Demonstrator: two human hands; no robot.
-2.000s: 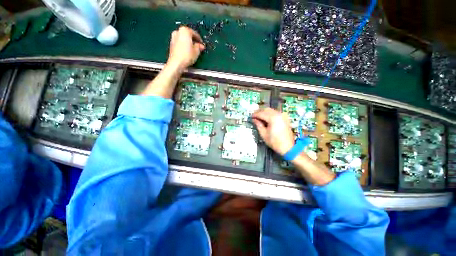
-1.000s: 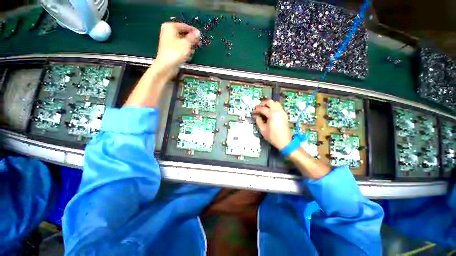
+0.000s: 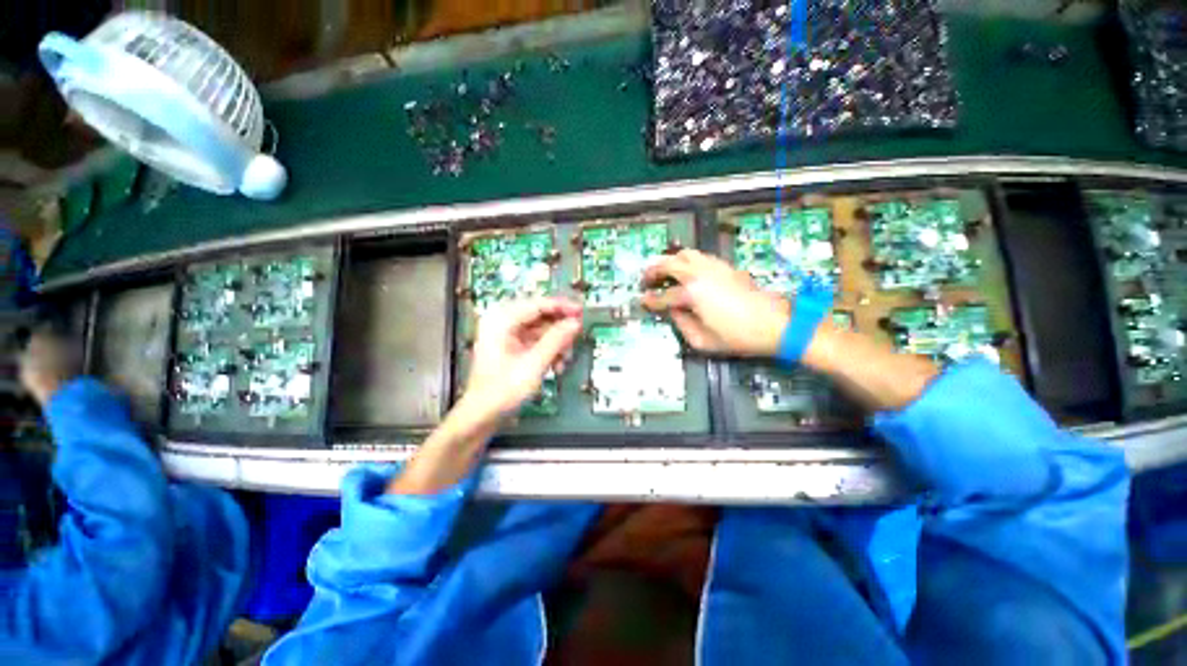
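Observation:
Four green circuit boards sit in the grey carrier in front of me; one is the front right board [image 3: 637, 370]. My left hand [image 3: 518, 349] is above the left boards of this carrier, thumb and fingertips together; whether a small part is between them is too small to tell. My right hand [image 3: 713, 302], with a blue wrist strap [image 3: 806, 323], reaches in from the right. Its fingertips are at the lower right edge of the back right board [image 3: 622, 258]; I cannot tell if they hold a part.
A tan carrier [image 3: 853, 280] with boards lies to the right, another grey carrier [image 3: 232, 370] to the left. Behind the pale rail [image 3: 391, 217] are a small component pile [image 3: 456, 124], a large component pile [image 3: 801, 78] and a fan [image 3: 163, 104]. Another person's sleeve [image 3: 104, 481] is at left.
My left hand has come from the small component pile down over the carrier. My right hand has stayed by the same board. The view has shifted, and another person's arm shows at left.

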